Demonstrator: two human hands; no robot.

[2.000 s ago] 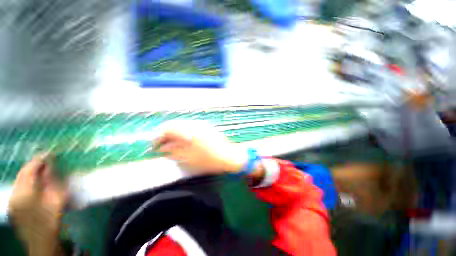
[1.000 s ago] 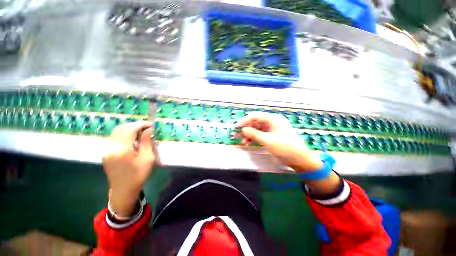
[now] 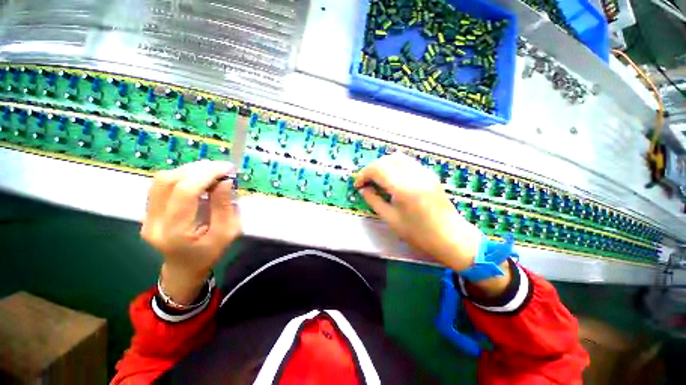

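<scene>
Two rows of green circuit board panels (image 3: 301,180) lie end to end in the track, with small blue and silver parts standing on them. My left hand (image 3: 194,214) is at the front edge of the panels, thumb and finger pinched around a small dark part (image 3: 228,179), likely a capacitor. My right hand (image 3: 417,203) is over the front row to the right, its fingertips down on the board at a small dark part (image 3: 353,192), partly hidden by the fingers. A blue bin (image 3: 436,111) of dark capacitors with yellow-green stripes stands behind the panels.
Clear ridged plastic trays (image 3: 203,45) lie at the back left. Loose silver parts (image 3: 560,79) are scattered right of the bin. A second blue bin (image 3: 587,26) stands at the back right. The metal rail (image 3: 301,225) runs along the near edge. A cardboard box (image 3: 49,338) is below left.
The view has steadied and turned, so the panels slope down to the right and the bin sits farther right. Both hands remain at the boards, with my right fingertips still low over the front row.
</scene>
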